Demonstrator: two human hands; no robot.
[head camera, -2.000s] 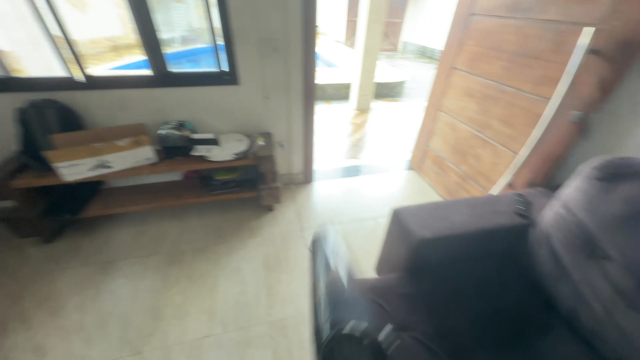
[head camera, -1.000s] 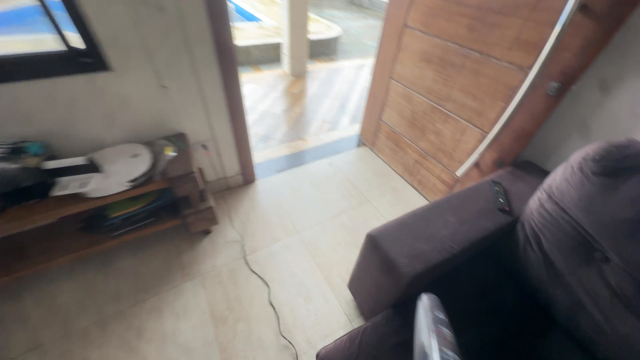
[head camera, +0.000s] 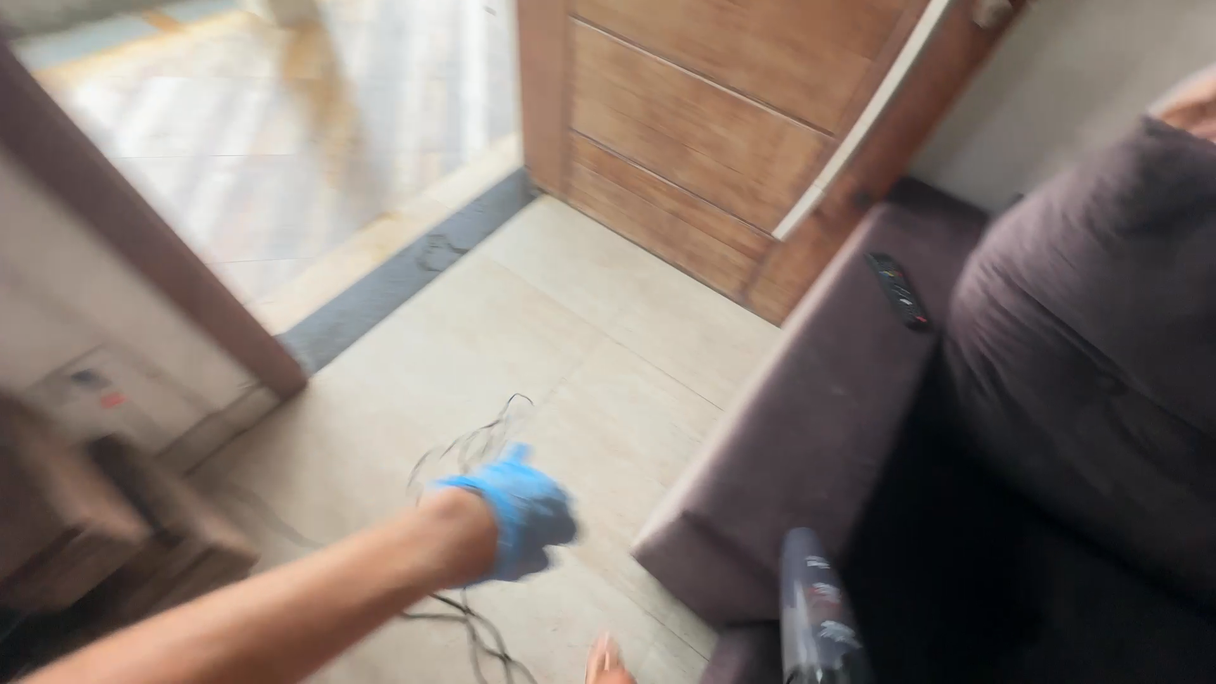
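My left hand, in a blue glove, is in the lower middle of the head view, over the tiled floor. It is blurred, with its fingers curled around a thin black cord; loops of the cord show above and below the hand. My right hand is out of view. At the bottom, right of centre, a dark, partly see-through cylindrical object bearing writing points upward beside the sofa; what holds it is hidden.
A purple-grey sofa with a black remote control stands right. Behind it is an open wooden door. A doorway threshold and wooden shelf unit lie left. Bare toes show below; part of a person is at the right edge.
My gloved left hand has come into view with the cord, which lay stretched along the floor one second ago. The view has turned down toward the doorway and sofa.
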